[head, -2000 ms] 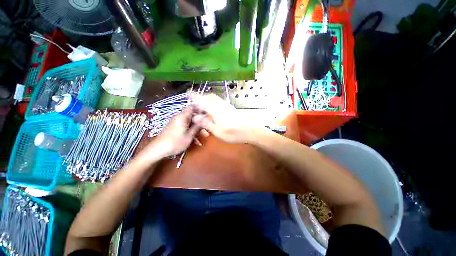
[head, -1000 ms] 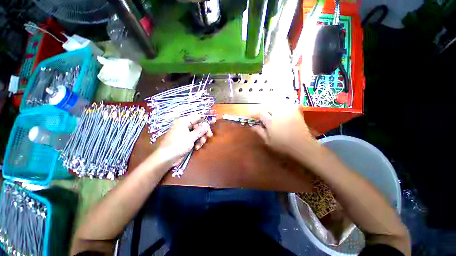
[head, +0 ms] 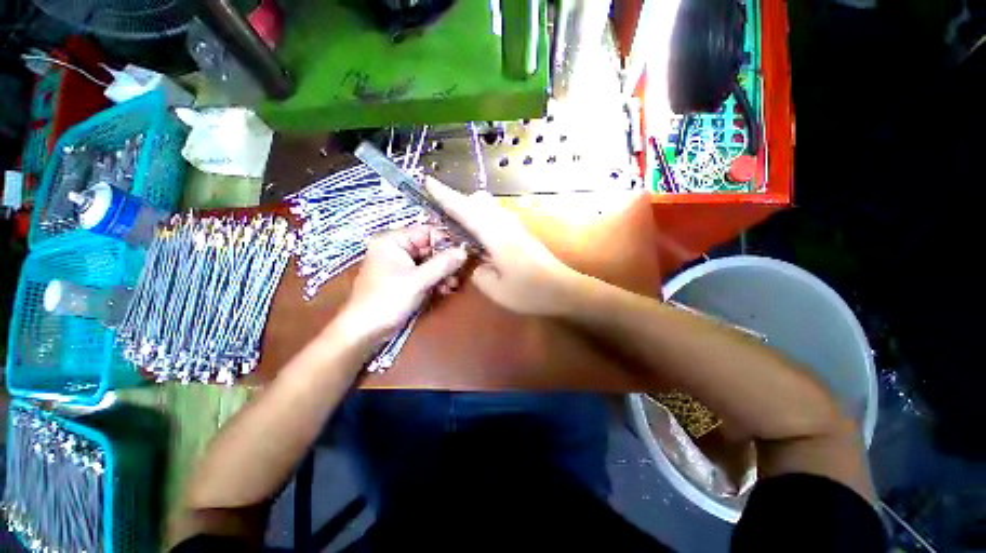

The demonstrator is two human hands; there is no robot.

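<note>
My right hand holds a narrow flat grey metal bar, tilted with its far end up and left over the whitish cable pile. My left hand is closed around a few thin grey cables, whose ends stick out below it towards the board's front edge. Both hands meet at the bar's near end above the reddish-brown board. The fingers hide how cables and bar touch. Left of the board's middle lies a wide pile of grey cables with gold ends.
The green press block and perforated metal plate stand behind the hands. A black lamp and red-orange box are at the right. A grey-white bucket is beside my right forearm. Turquoise baskets line the left.
My right hand first moved right to the bar lying on the board, then brought it left to my left hand. My left hand keeps hold of the cables. The camera view has shifted slightly.
</note>
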